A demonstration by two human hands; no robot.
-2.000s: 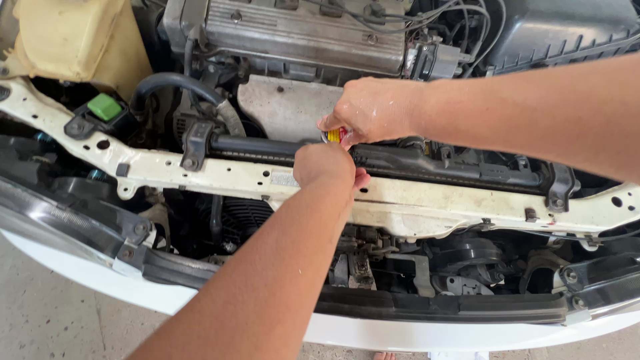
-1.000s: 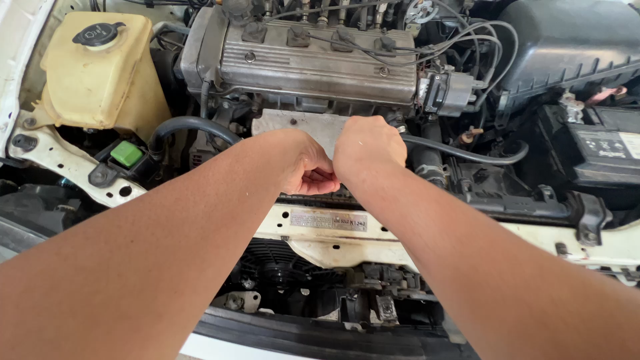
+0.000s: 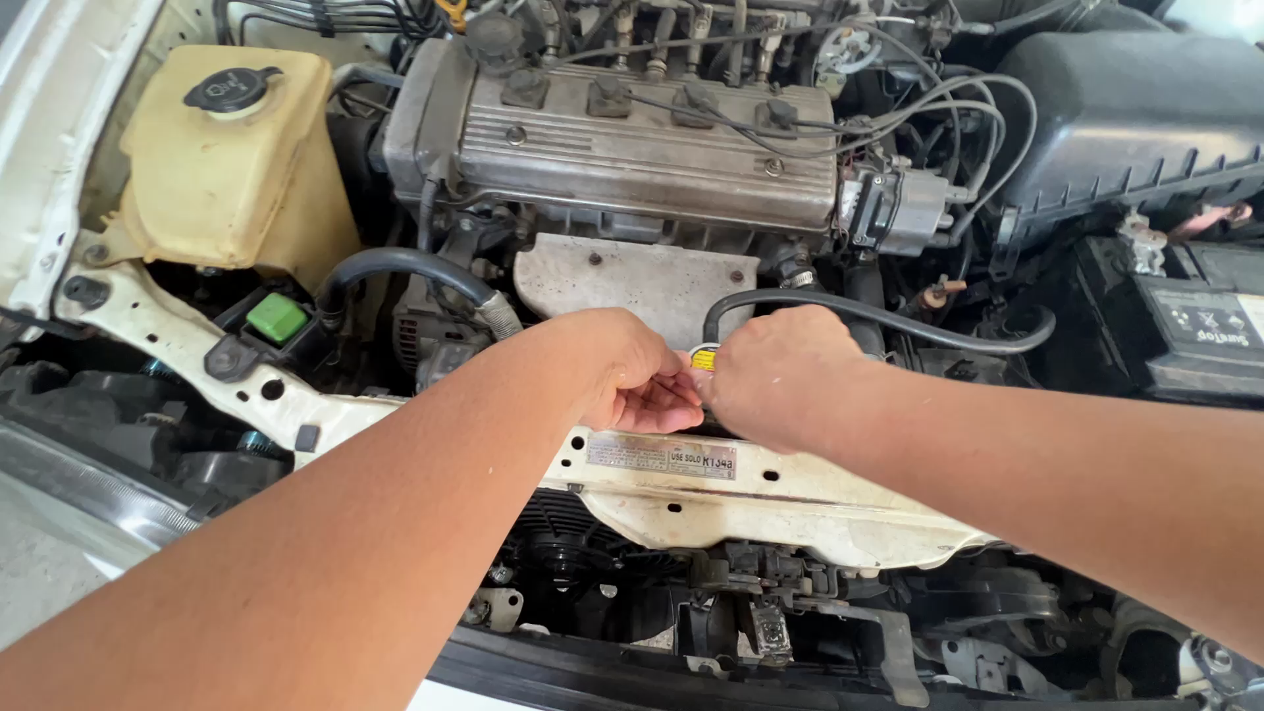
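Note:
A radiator cap with a yellow label (image 3: pixel 704 359) shows between my two hands, just behind the cream front crossmember (image 3: pixel 849 494). My right hand (image 3: pixel 780 375) is closed around the cap's right side. My left hand (image 3: pixel 637 375) touches its left edge with the fingertips, the other fingers curled below. The hands hide most of the cap and whatever lies under it. Behind them is the metal heat shield (image 3: pixel 632 281), and a black hose (image 3: pixel 889 326) curves away on the right.
The ribbed engine valve cover (image 3: pixel 642 148) lies further back. A yellowed plastic reservoir (image 3: pixel 237 168) stands at the left, near a green relay cover (image 3: pixel 277 316). At the right are a black air filter box (image 3: pixel 1136 118) and a battery (image 3: pixel 1165 316). A cooling fan (image 3: pixel 563 533) sits below the crossmember.
The yellow-labelled cap shows again between my hands, after being hidden one second ago. The view has shifted since two seconds ago.

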